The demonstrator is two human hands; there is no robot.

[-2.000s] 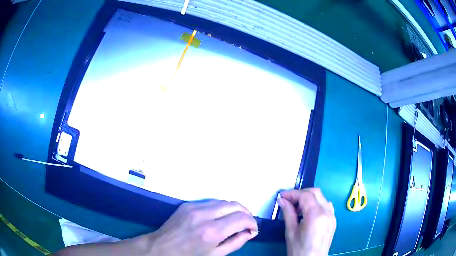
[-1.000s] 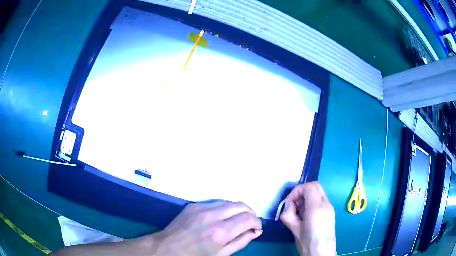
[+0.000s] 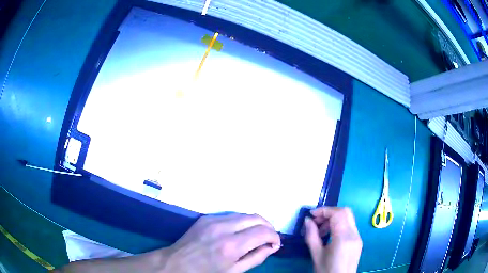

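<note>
The display panel point(image 3: 214, 128) lies with its glaring white sheet up and a wide black border point(image 3: 134, 213) around it. My left hand point(image 3: 227, 242) rests on the near border, fingers curled; whether it pinches anything is hidden. My right hand point(image 3: 334, 237) is at the near right corner, thumb and index fingertips close together beside a small dark corner piece point(image 3: 306, 216). I cannot tell whether they hold anything. Amber tape point(image 3: 212, 42) sits near the far edge, and a small dark tab point(image 3: 152, 184) near the near edge.
Yellow-handled scissors point(image 3: 382, 213) lie right of the panel on the green worktop point(image 3: 369, 160). A ribbed pale rail point(image 3: 321, 48) runs behind. A thin white cable point(image 3: 51, 170) sticks out at the near left. Another panel point(image 3: 447, 202) is far right.
The thin white strip at my right fingertips no longer shows, and a dark corner piece is visible there. My right hand has shifted slightly; my left hand has barely moved.
</note>
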